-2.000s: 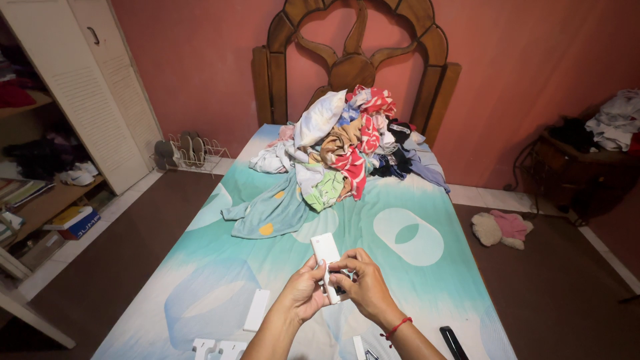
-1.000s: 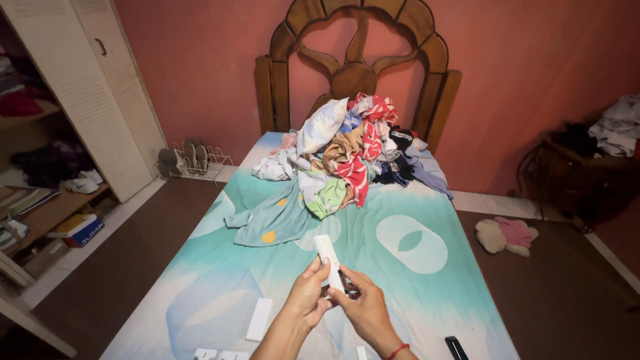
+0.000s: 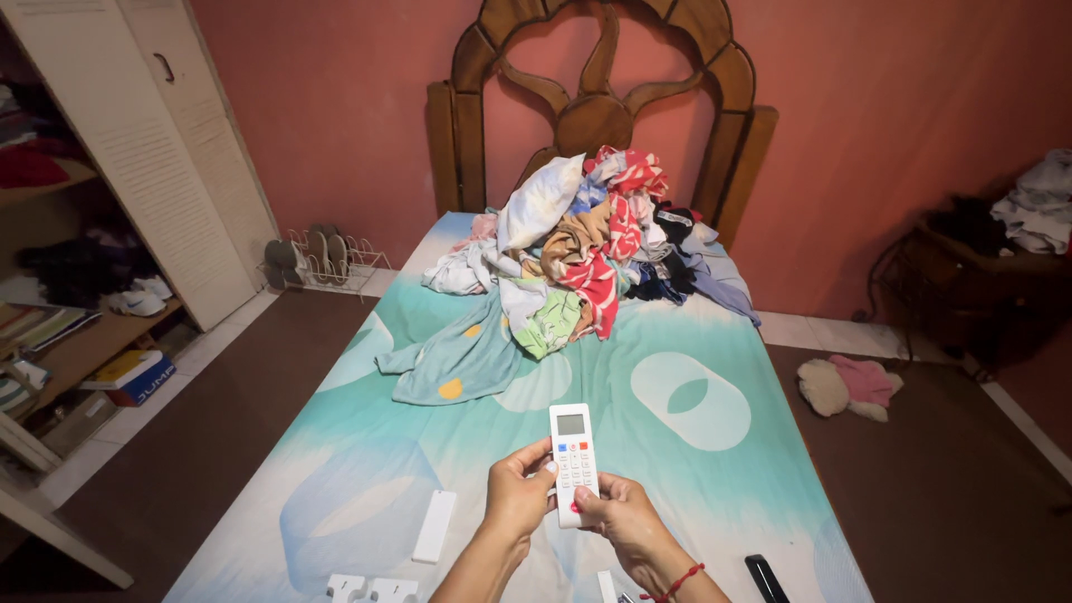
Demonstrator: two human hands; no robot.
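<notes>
A white remote control (image 3: 573, 466) with a small grey screen and coloured buttons is held upright above the bed, button side facing me. My left hand (image 3: 521, 490) grips its left edge, thumb on the front. My right hand (image 3: 624, 515) holds the lower right edge, its thumb by a red button near the bottom; a red cord bracelet is on that wrist. On the sheet left of my hands lies a flat white plastic piece (image 3: 434, 527), with white notched pieces (image 3: 371, 589) at the bottom edge. A small white piece (image 3: 606, 586) lies below my right hand, and a black object (image 3: 765, 579) farther right.
A heap of clothes (image 3: 578, 243) lies on the bed (image 3: 502, 435) before a carved wooden headboard (image 3: 595, 124). Shelves (image 3: 92, 352) and a wire shoe rack (image 3: 335, 266) stand at left. At right are a plush toy (image 3: 847, 387) on the floor and a table (image 3: 988, 260) with clothes.
The remote control has been turned over: two seconds ago a plain white side showed, and now the screen and buttons do. Both hands still hold it.
</notes>
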